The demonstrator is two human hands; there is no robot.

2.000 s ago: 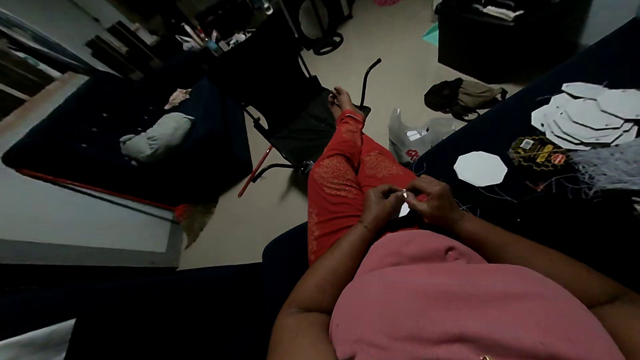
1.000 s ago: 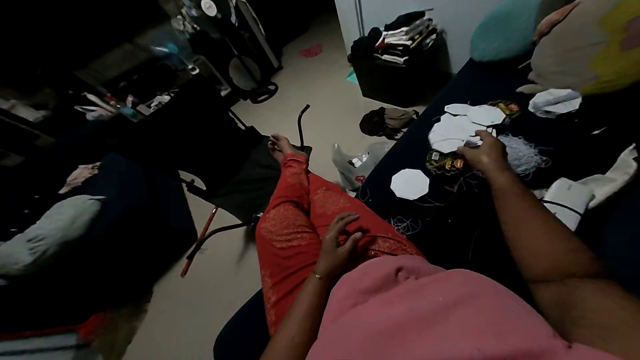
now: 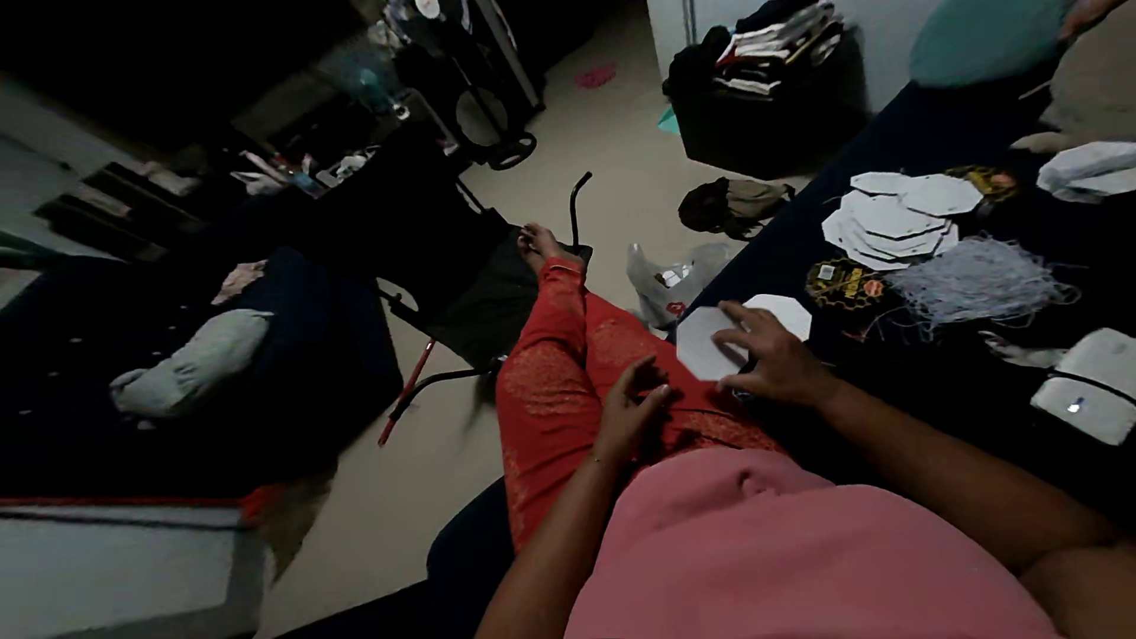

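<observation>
My right hand (image 3: 781,359) holds a white octagonal card (image 3: 708,344) at its right edge, over the side of my thigh. Partly behind that hand, a second white octagonal card (image 3: 785,315) lies on the dark seat. My left hand (image 3: 632,408) rests above my red trousers (image 3: 555,382), fingers apart, holding nothing. Farther up the seat is a pile of white octagonal cards (image 3: 896,222). Beside it are a tangle of pale thread (image 3: 981,284) and a black and yellow printed label (image 3: 843,284).
A white case with a dark band (image 3: 1090,386) lies at the right. Beyond my legs stand a black folding chair (image 3: 497,293) and a clear plastic bag (image 3: 674,284). A dark box (image 3: 763,124) holds stacked papers or cloths. At the top right is part of another person's hand (image 3: 1087,16).
My right hand has come back from the card pile to my lap with a white card in it. My left hand stays over my thigh. Two seconds ago both hands were together at my lap.
</observation>
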